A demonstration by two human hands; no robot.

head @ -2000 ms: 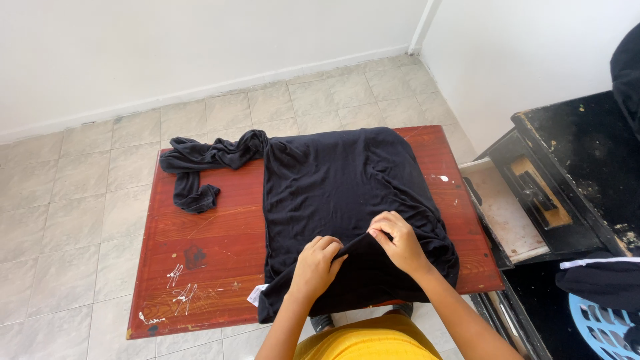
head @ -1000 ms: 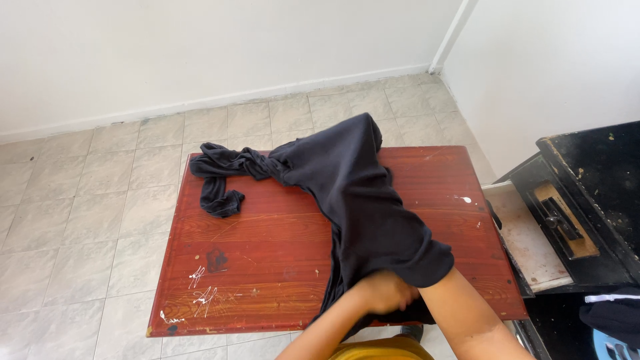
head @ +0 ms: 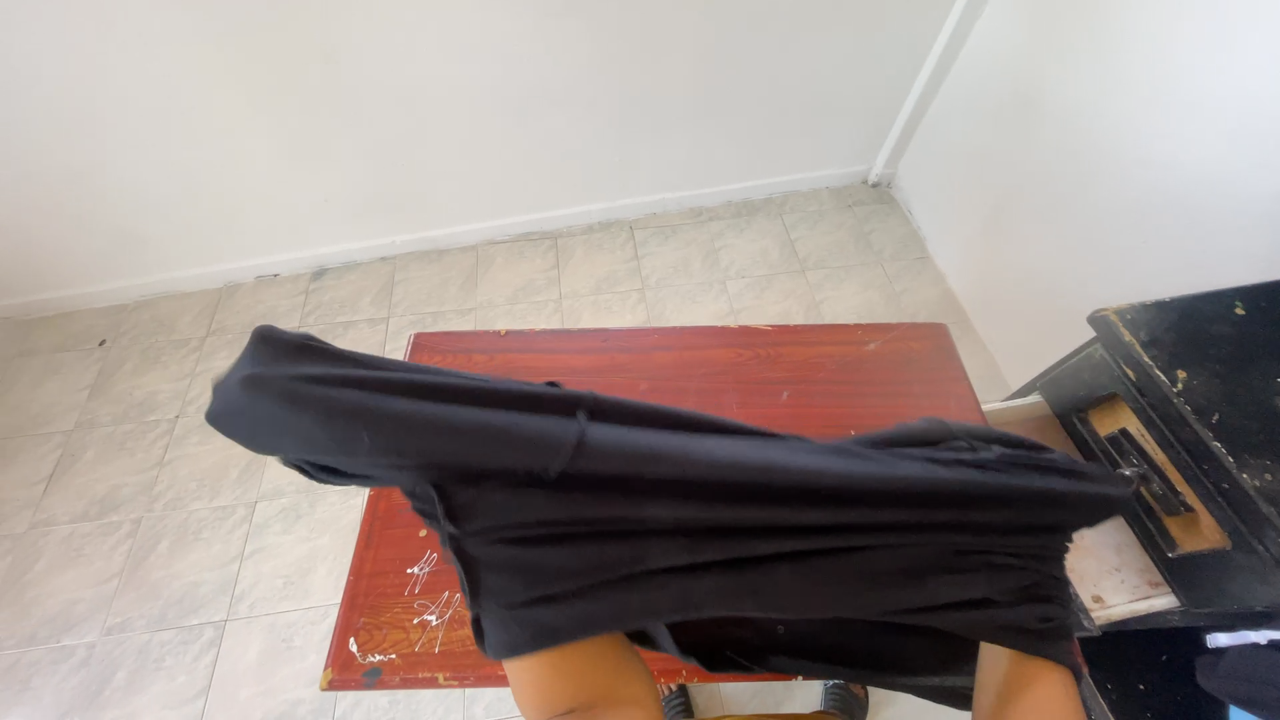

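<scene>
A black long-sleeved garment (head: 760, 520) is spread wide in the air above the red-brown wooden table (head: 680, 370). Both of my forearms go up into it from the bottom of the view, the left one at lower centre and the right one at lower right. The cloth hides both hands, so neither their fingers nor what they hold can be seen. One end of the garment (head: 270, 400) reaches past the table's left side, over the floor. Its other end (head: 1100, 490) reaches the drawer at the right.
A black, worn cabinet (head: 1210, 400) stands at the right with a drawer (head: 1110, 570) pulled out. Dark cloth (head: 1240, 680) lies below it. White walls meet behind the tiled floor (head: 170, 560). My sandalled feet (head: 845, 698) show beneath the table's near edge.
The garment lay on the table with my hands at its near edge; then my arms went inside it. Now it is lifted off the table and stretched sideways, with my forearms farther apart.
</scene>
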